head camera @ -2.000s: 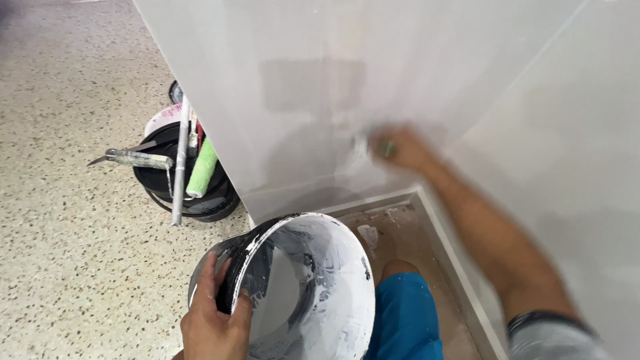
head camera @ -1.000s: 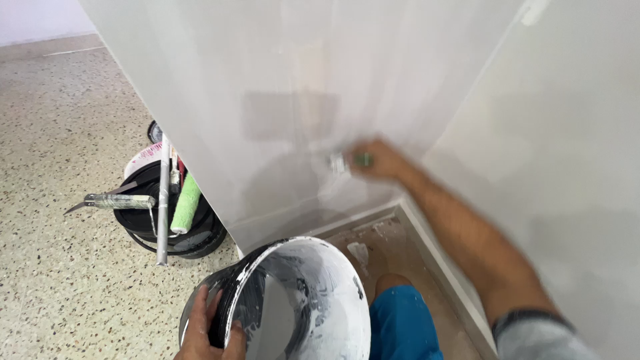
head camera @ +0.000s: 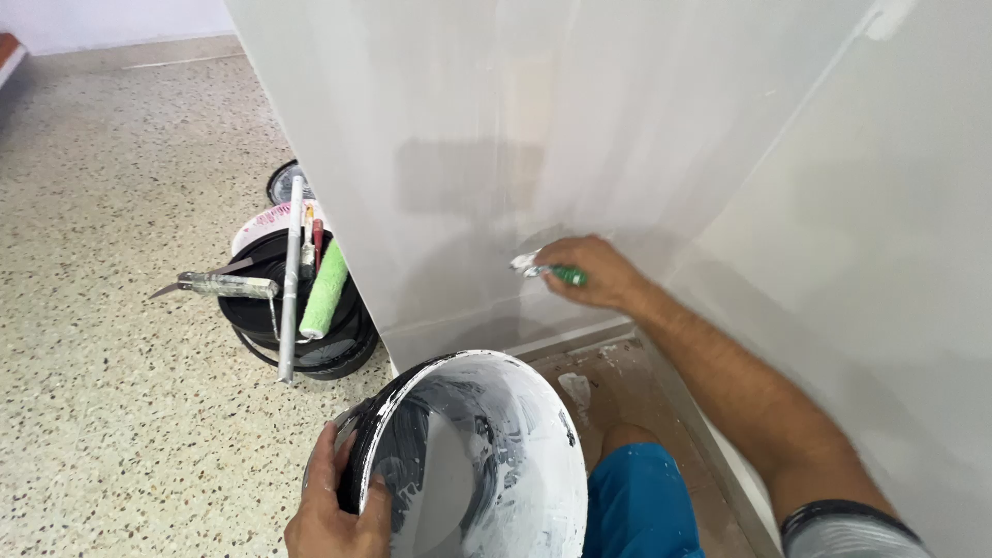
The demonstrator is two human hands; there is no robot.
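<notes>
My left hand (head camera: 341, 496) grips the near left rim of a paint bucket (head camera: 535, 434), fingers outside and thumb inside. The tilted bucket is smeared white within and holds light grey paint (head camera: 442, 480). In my right hand (head camera: 593, 271) is a paintbrush with a green handle (head camera: 570, 274); its white-coated bristles (head camera: 525, 263) are at the lower part of the grey wall (head camera: 465, 178), above the skirting. Whether the bristles press on the wall is hard to tell.
Left of the wall's edge, a black lidded bucket (head camera: 333, 360) on the speckled floor (head camera: 124, 434) bears a green paint roller (head camera: 325, 291), a grey pole (head camera: 291, 310), a scraper (head camera: 232, 284) and brushes. A second wall (head camera: 868, 232) rises at right; brown floor covering (head camera: 682, 465) lies below.
Between the earlier frames, my right hand with the brush moves a little left along the wall. My left hand keeps its hold on the bucket. The view has shifted slightly.
</notes>
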